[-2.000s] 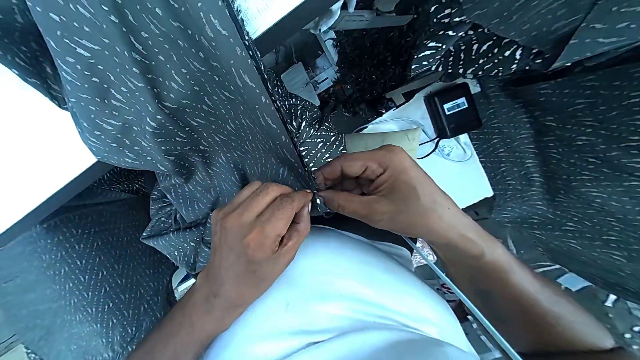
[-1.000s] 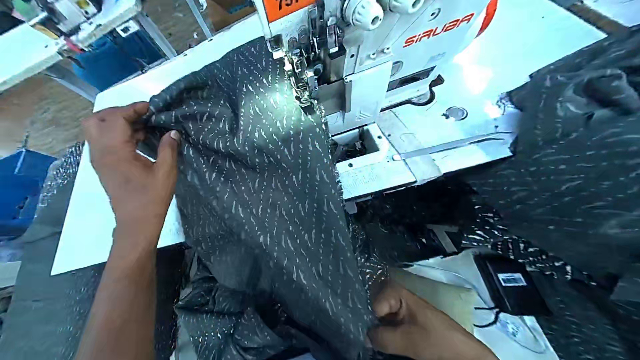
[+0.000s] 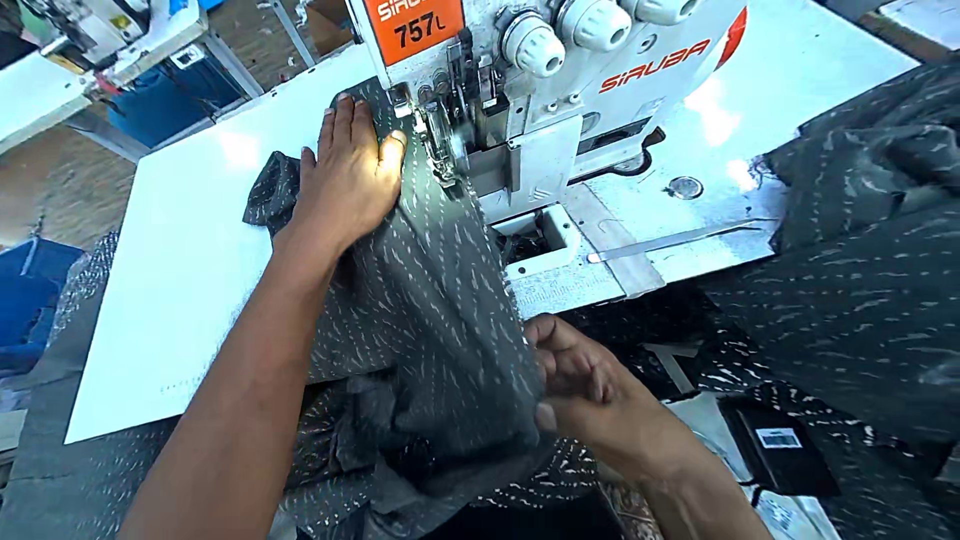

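A dark grey fabric piece with white dashes (image 3: 442,300) runs from the presser foot (image 3: 446,169) of a white Siruba overlock sewing machine (image 3: 547,142) down over the table's front edge. My left hand (image 3: 349,172) lies flat on the fabric, left of the foot, its fingers pointing away from me and the thumb lit by the machine's lamp. Below the table edge my right hand (image 3: 574,375) pinches the fabric's right edge between thumb and fingers. The needle area is partly hidden by metal parts.
Metal tweezers (image 3: 682,238) lie on the white table (image 3: 180,247), right of an open tray (image 3: 536,244) in the machine bed. More dashed fabric (image 3: 870,247) is heaped at the right. A black box with a label (image 3: 780,442) is at lower right. Another machine (image 3: 105,30) stands at upper left.
The view has swung from my lap to the machine. Since one second ago my left hand has moved from the fabric's far left corner to beside the presser foot. My right hand still holds the right edge.
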